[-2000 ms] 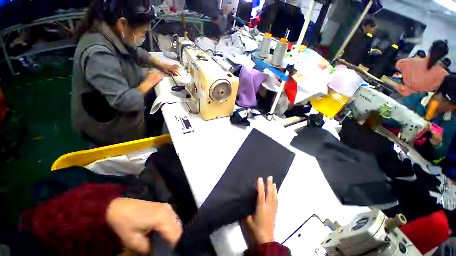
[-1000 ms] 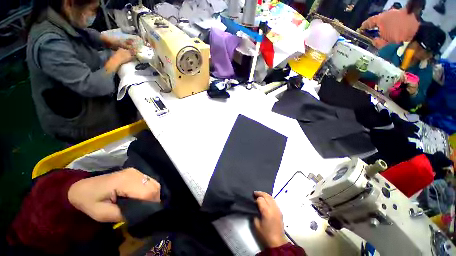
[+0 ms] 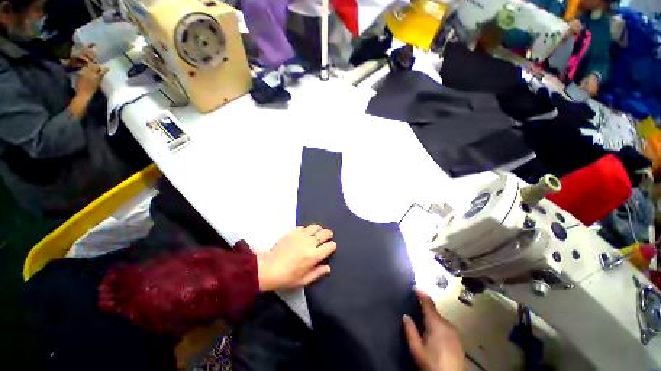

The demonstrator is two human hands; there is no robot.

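Note:
A dark grey cut panel [image 3: 355, 268] with a curved notch lies on the white table, its near end running down over the table's front edge. My left hand [image 3: 298, 257] lies flat on the panel's left side, fingers spread. My right hand [image 3: 433, 339] is at the panel's right edge, thumb and fingers apart, partly cut off by the picture's bottom. The white sewing machine head [image 3: 500, 224] stands to the right of the panel. Its lamp lights the panel's right edge. The needle area is hidden.
More dark cut pieces [image 3: 456, 123] lie behind. A red cone [image 3: 596, 190] is behind the machine. A beige machine [image 3: 196, 54] and a person at it are at the upper left. A yellow-rimmed bin [image 3: 87, 214] is left of my lap. Another person is at upper right.
My left hand has moved from over my lap onto the panel. The panel now shows a curved notch and reaches nearer the machine. My right hand has shifted right and down. The view has shifted.

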